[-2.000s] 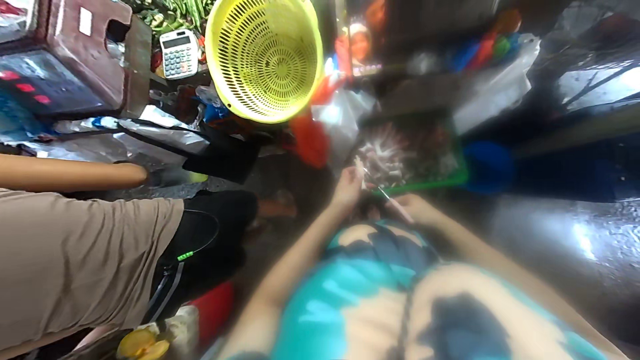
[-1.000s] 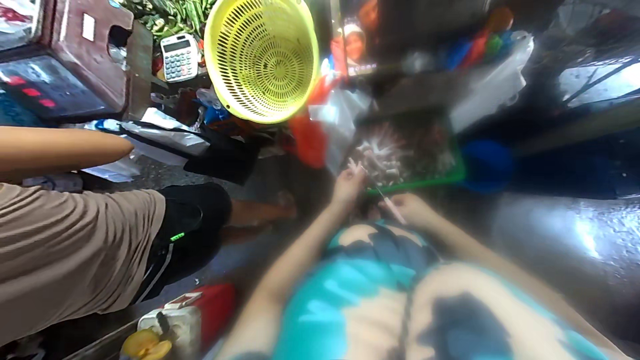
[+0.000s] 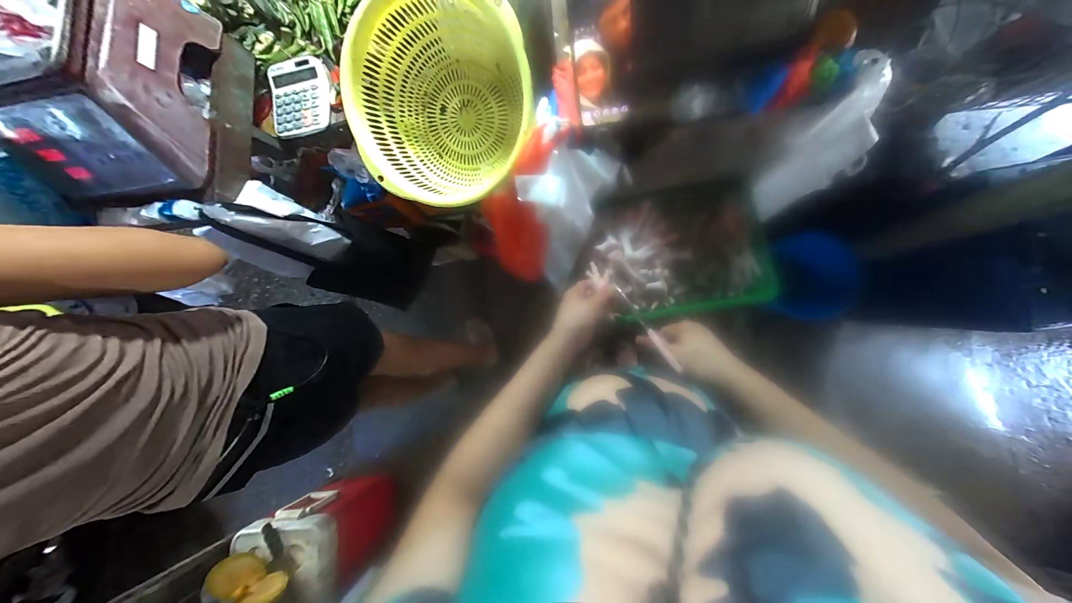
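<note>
My left hand [image 3: 584,306] grips a small pale piece [image 3: 598,275] with finger-like ends, perhaps a chicken foot; blur hides its exact kind. My right hand [image 3: 688,345] is closed on the pinkish handle of a thin-bladed tool [image 3: 662,342], seemingly a knife, whose tip points toward the pale piece. Both hands are at the near edge of a green-rimmed tray [image 3: 727,303]. Inside it lies a heap of similar pale pieces [image 3: 641,260], blurred.
A yellow plastic colander [image 3: 444,100] stands beyond, beside a calculator [image 3: 300,97], green vegetables [image 3: 285,25] and a brown scale [image 3: 151,100]. Another person in a brown shirt [image 3: 126,410] is at the left. A blue round container [image 3: 814,275] touches the tray's right side. White plastic bags [image 3: 578,197] hang near the tray.
The other person at the left has shifted, the arm and shorts sitting differently than two seconds ago. My hands stay at the tray's edge with only slight movement.
</note>
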